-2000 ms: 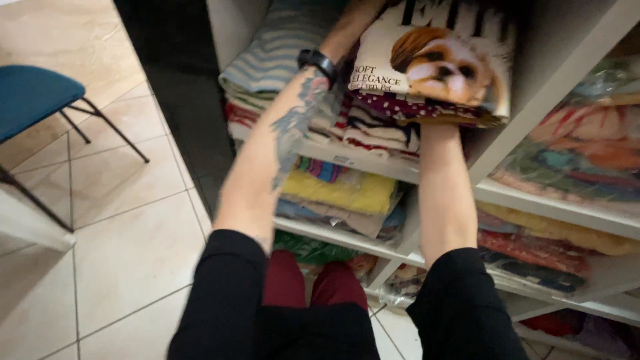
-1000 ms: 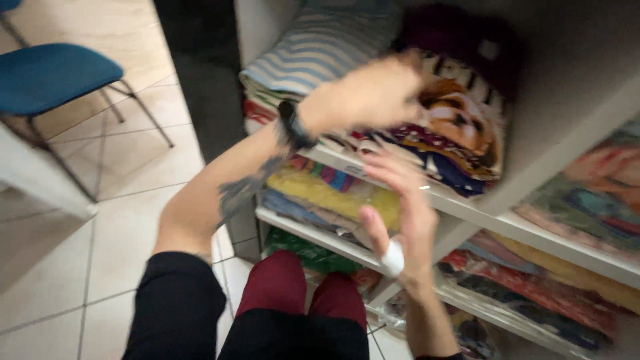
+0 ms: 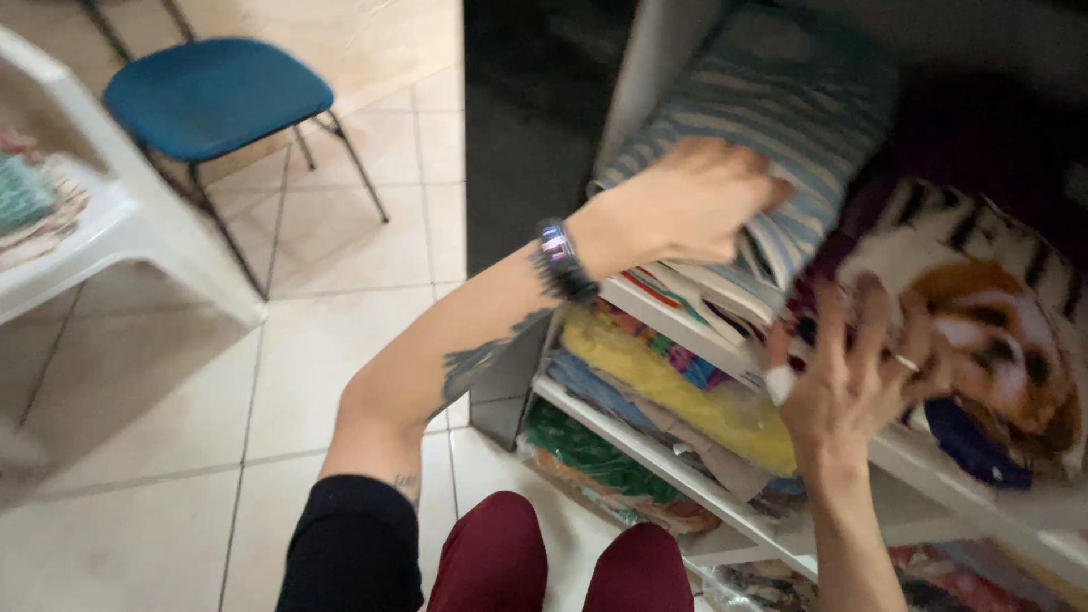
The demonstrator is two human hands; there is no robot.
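My left hand (image 3: 693, 200), with a dark band at the wrist, is on the front of a folded blue-and-white striped cloth (image 3: 765, 110); its fingers are curled, and whether they pinch the cloth is unclear. Spread fingers of my right hand (image 3: 858, 365) touch the front of the neighbouring stack, where a folded cloth printed with a dog's face (image 3: 994, 340) lies on top. A ring and a white wrap on the thumb show on that hand. Beneath the striped cloth, more folded textiles (image 3: 680, 297) rest on the same shelf.
Lower shelves of the white shelving unit (image 3: 629, 442) hold a yellow textile (image 3: 671, 382) and green textiles in clear plastic (image 3: 595, 459). A dark panel (image 3: 527, 195) borders the unit. To the left stand a blue chair (image 3: 221, 93) and a white plastic chair (image 3: 127, 221).
Two seconds ago both hands were at the dog-print stack. My left hand has since moved to the striped cloth, and my right hand, raised in front of the shelf a second ago, now touches the dog-print stack.
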